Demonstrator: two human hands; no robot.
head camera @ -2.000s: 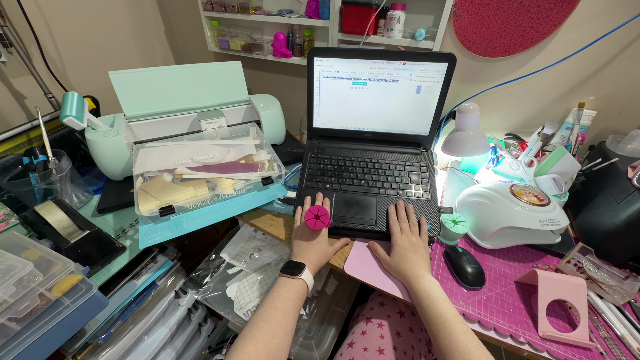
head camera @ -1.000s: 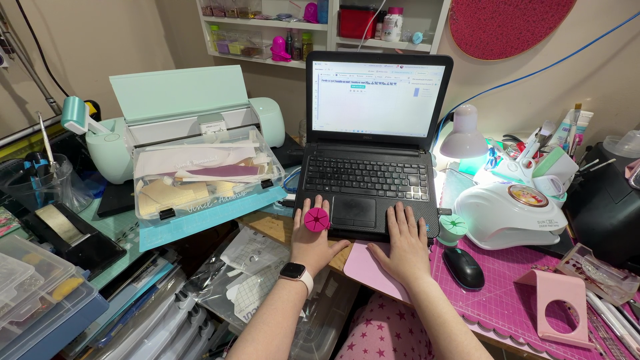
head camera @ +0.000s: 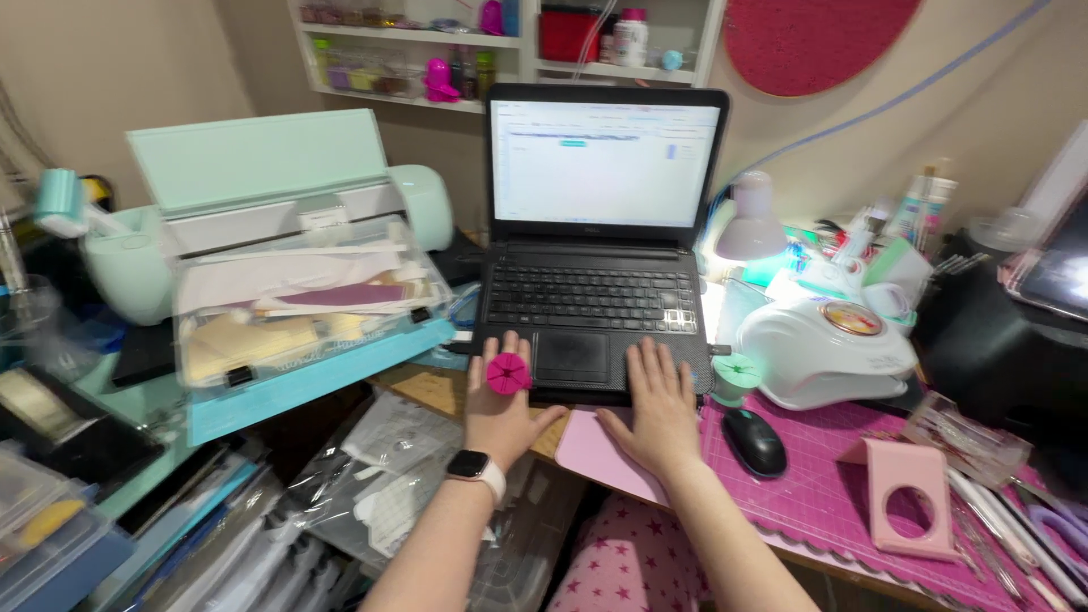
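An open black laptop (head camera: 586, 297) stands at the centre with its screen lit. My left hand (head camera: 501, 421) lies on the left palm rest, fingers apart, with a round pink slotted piece (head camera: 508, 373) on the back of its fingers; how it is attached is hidden. A smartwatch (head camera: 476, 470) with a pale band is on that wrist. My right hand (head camera: 659, 412) rests flat on the right palm rest, fingers spread and holding nothing. To its right are a pale green slotted cup (head camera: 735, 378) and a black computer mouse (head camera: 754, 443).
At left, a clear plastic case (head camera: 314, 319) leans before a mint cutting machine (head camera: 272, 170). Right of the laptop stand a small lamp (head camera: 751, 221), a white rounded device (head camera: 820, 353) and a pink stand (head camera: 909, 501) on a magenta cutting mat (head camera: 816, 501). Plastic-wrapped sheets (head camera: 382, 476) lie below left.
Both hands stay on the palm rests. The view has shifted slightly and is blurred toward the edges.
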